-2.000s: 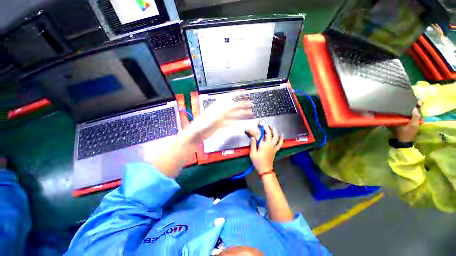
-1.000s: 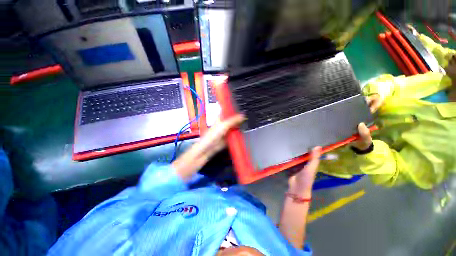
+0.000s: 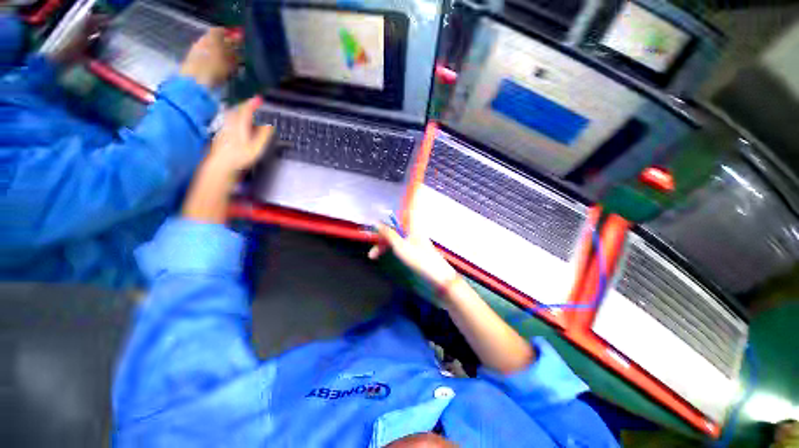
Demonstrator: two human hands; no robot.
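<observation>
A silver laptop with a dark keyboard stands open in front of me on a red tray. Its screen shows a colour chart window. My left hand is at the laptop's left edge, thumb apart from the fingers; its grip is blurred. My right hand is at the tray's front right corner, fingers partly spread. A bit of blue cable shows at its fingertips; I cannot tell if it is held.
Right of it, a laptop with a blue window and another laptop lie on red trays. A blue cable loops between them. At left, a blue-sleeved person reaches to another laptop. More screens stand behind.
The view has swung left. My hands have left the tilted laptop and red tray, which the yellow-sleeved person also held, and are now at a different laptop. The yellow sleeves are out of view.
</observation>
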